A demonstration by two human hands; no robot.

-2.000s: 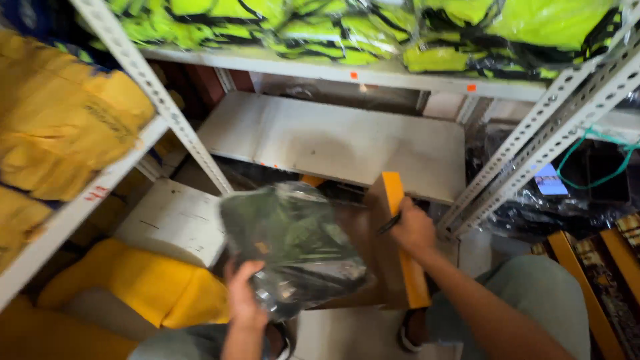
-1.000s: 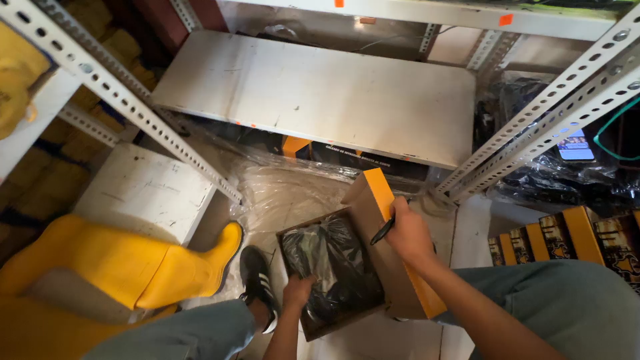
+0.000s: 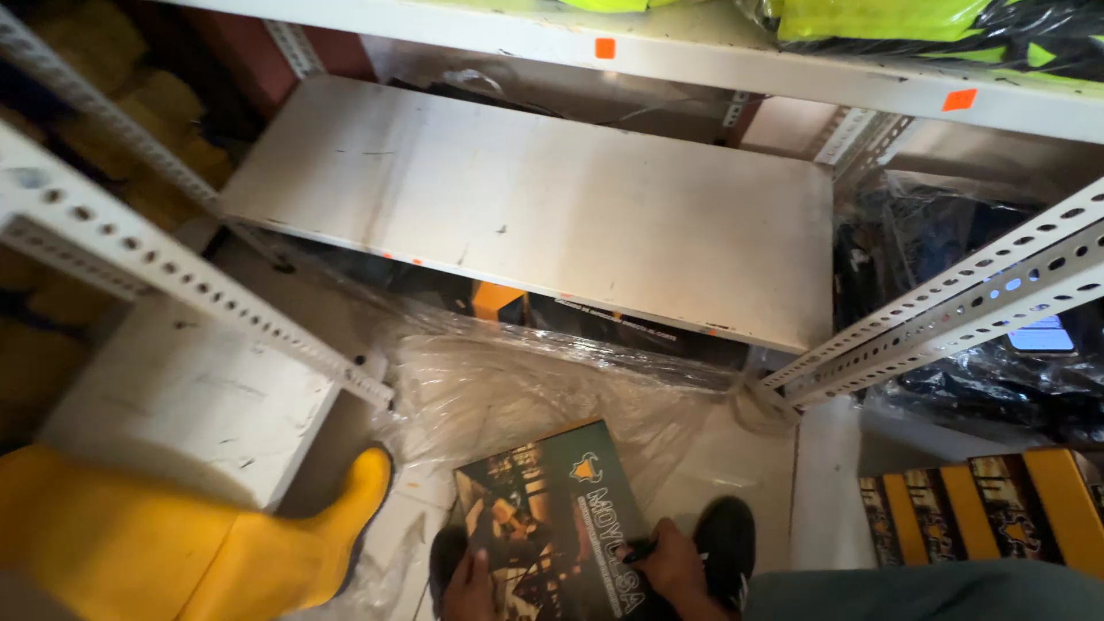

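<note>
A printed cardboard shoe box (image 3: 552,517) with its lid shut lies low in the middle of the view, above the tiled floor between my shoes. My left hand (image 3: 470,586) rests at the box's lower left edge, thumb along the printed lid. At the right edge is my right hand (image 3: 673,565), closed around a dark pen (image 3: 638,552) whose tip end points at the lid. What was packed in the box is hidden by the lid.
A white metal shelf (image 3: 535,216) spans the middle, with plastic wrap (image 3: 517,388) below. Perforated posts flank it. Yellow rubber boots (image 3: 285,552) lie left. Boxes with orange sides (image 3: 1026,509) stand right, beneath a lit phone (image 3: 1039,332) on plastic-wrapped goods.
The plastic-wrapped dark item went from my left hand into the open box. The box, open one second ago, is now closed, and my left hand has moved from inside it to its edge.
</note>
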